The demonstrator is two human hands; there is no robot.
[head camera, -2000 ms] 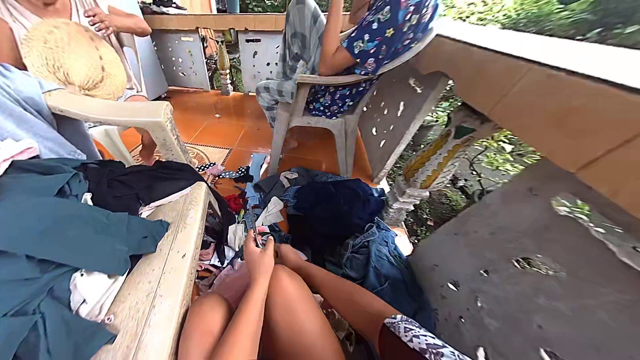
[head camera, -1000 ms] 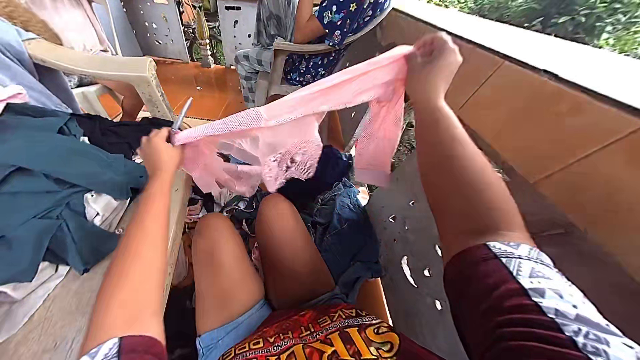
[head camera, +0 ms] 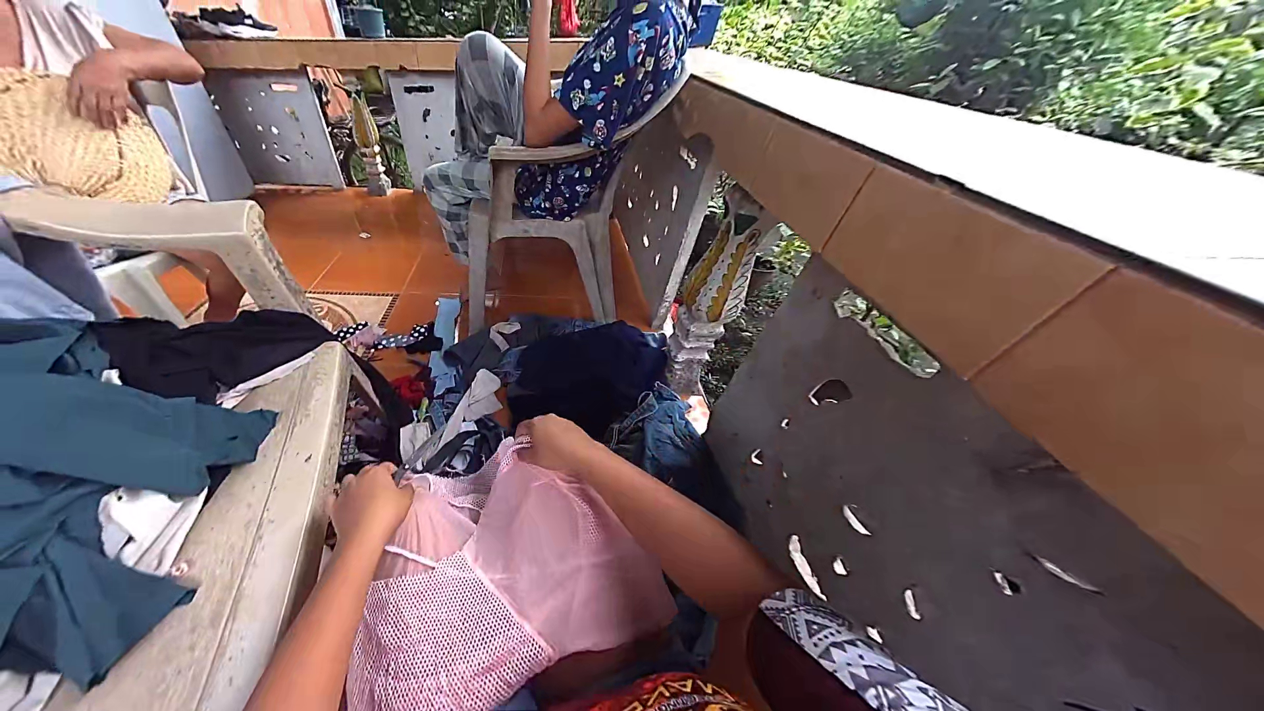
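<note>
A sheer pink mesh garment is spread over my lap. My left hand is closed at its upper left edge, and dark scissors blades stick out from that hand toward the upper right. With my right hand I pinch the garment's top edge, a little to the right of the blades. Beyond my hands, a heap of dark blue clothes and denim lies on the floor. The scissors' handles are hidden in my left hand.
Teal clothes and a black cloth lie on a worn cream bench at my left. A tiled wall runs along my right. One person sits in a plastic chair ahead; another, at left, holds a woven straw hat.
One second ago the pink garment was stretched out in the air between my widely spread hands. Both hands are now lower and closer together, with the garment on my lap.
</note>
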